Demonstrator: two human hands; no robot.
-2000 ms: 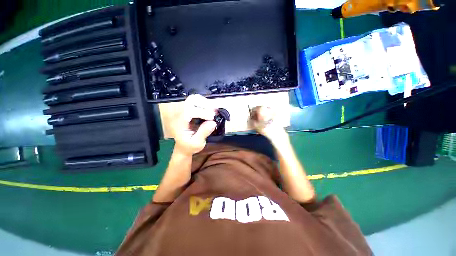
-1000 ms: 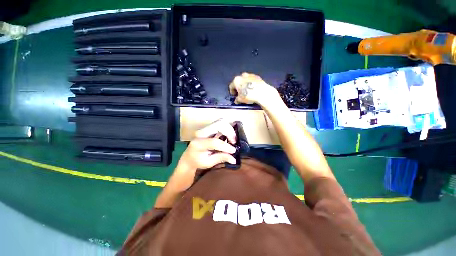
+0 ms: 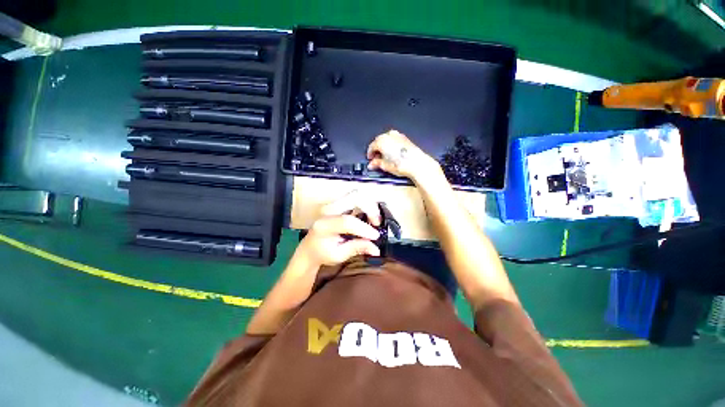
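My left hand [image 3: 343, 234] is closed around a black tubular unit [image 3: 381, 242], held end-up near my body at the front edge of the tan board [image 3: 315, 200]. My right hand [image 3: 393, 154] is inside the black parts bin [image 3: 374, 87], fingertips down at its near edge. Whether it pinches a piece cannot be seen. Small black fittings [image 3: 308, 139] are heaped at the bin's left side. Fine dark screws [image 3: 467, 161] are piled in its near right corner.
A slotted black tray [image 3: 167, 208] with several black tubes stands left of the bin. A blue box [image 3: 515, 187] with a clear plastic bag [image 3: 620, 179] of small parts is at right. An orange electric screwdriver [image 3: 664, 94] lies at upper right. A small blue bin [image 3: 633, 300] is lower right.
My right hand has gone from above the tan board into the bin and stays near its front edge. My left hand has drawn the unit closer to my body. The view has shifted.
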